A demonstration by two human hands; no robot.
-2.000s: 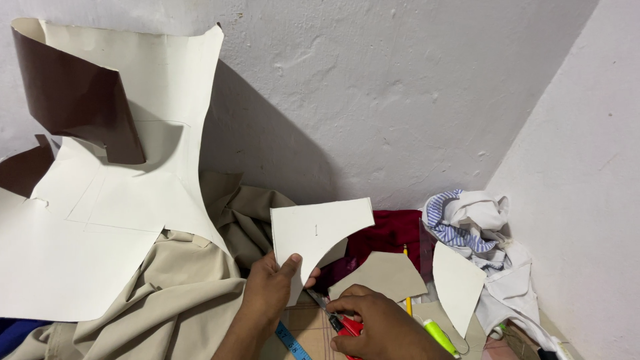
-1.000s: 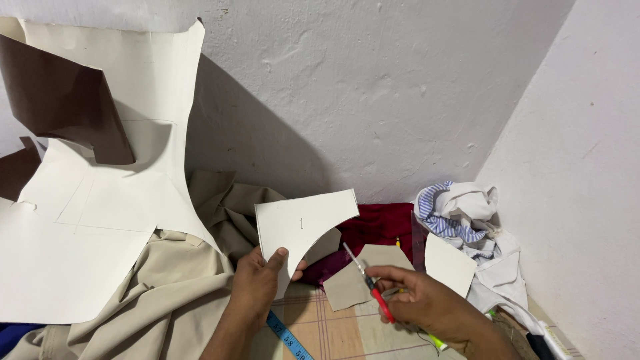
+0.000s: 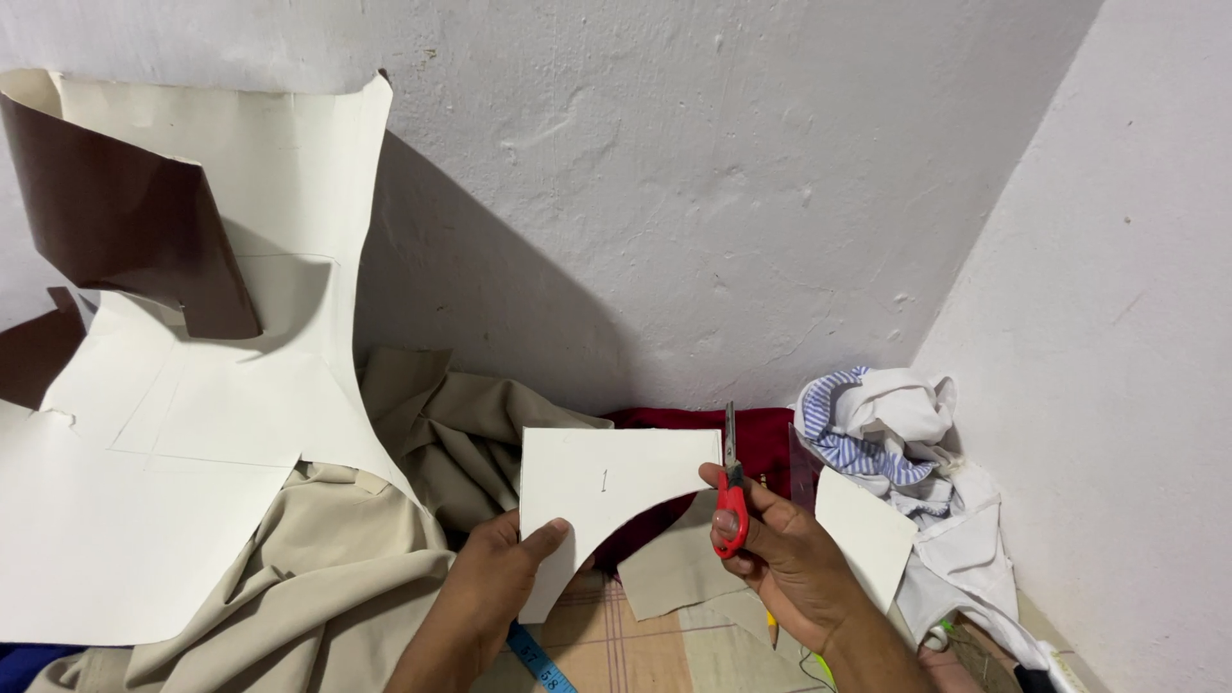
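Note:
A white card pattern piece (image 3: 616,472) with a curved lower edge and a pencil mark is gripped at its lower left by my left hand (image 3: 505,563), thumb on its face. My right hand (image 3: 775,549) holds small red-handled scissors (image 3: 731,500), blades pointing up, beside the piece's right end. The blades look closed or nearly so. My right index fingertip is at the card's right corner; whether it touches is unclear. Below the hands lie a beige cut piece (image 3: 674,568), a blue measuring tape (image 3: 539,659) and a yellow pencil (image 3: 772,626), partly hidden.
Large curled white sheets with a brown side (image 3: 135,212) rise at the left. Beige fabric (image 3: 318,577) lies under them, dark red cloth (image 3: 664,419) behind the card. Another white card piece (image 3: 866,534) and crumpled white cloth (image 3: 895,423) are at right, near the wall corner.
Two seconds ago my right hand was low by the red scissors; it then lifted them. The scissors have turned more upright and are now beside the card's right end. My left hand still holds the card.

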